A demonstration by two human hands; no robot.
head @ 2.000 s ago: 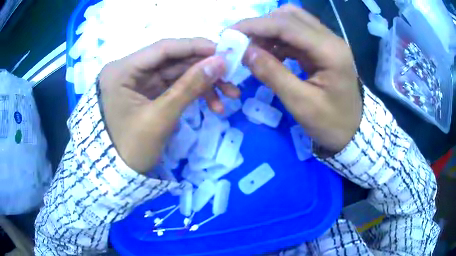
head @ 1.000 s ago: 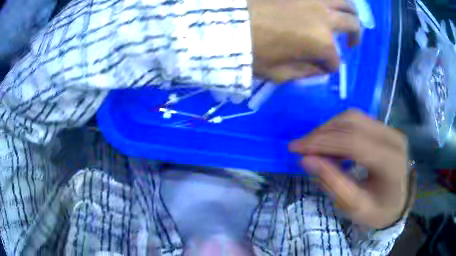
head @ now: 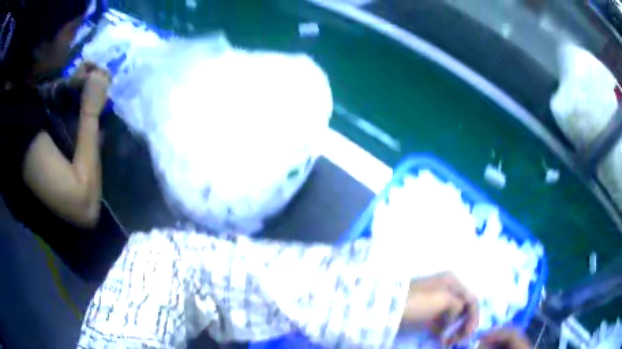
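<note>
The blue tub (head: pixel 543 262) is at the lower right, heaped with overexposed white plastic housings (head: pixel 436 225). My left hand (head: pixel 440 307) is over the near part of the tub, fingers bent; a small pale spot shows at its fingertips, too blurred to tell whether it is a held part. My right hand (head: pixel 506 338) is just right of it, mostly cut off by the bottom edge; only some blurred fingers show. My left checked sleeve crosses the bottom of the view and covers the tub's near left side.
A large bulging clear bag (head: pixel 239 129) stands left of the tub. A green conveyor belt (head: pixel 409 88) with a metal rail runs behind, carrying several small white pieces (head: pixel 495 176). A person (head: pixel 61 163) in dark clothes works at the left. White bags stand at the far right.
The view has swung up and left, bringing in the belt, big bag and other person. My hands are now close together low in view; one second ago they were apart.
</note>
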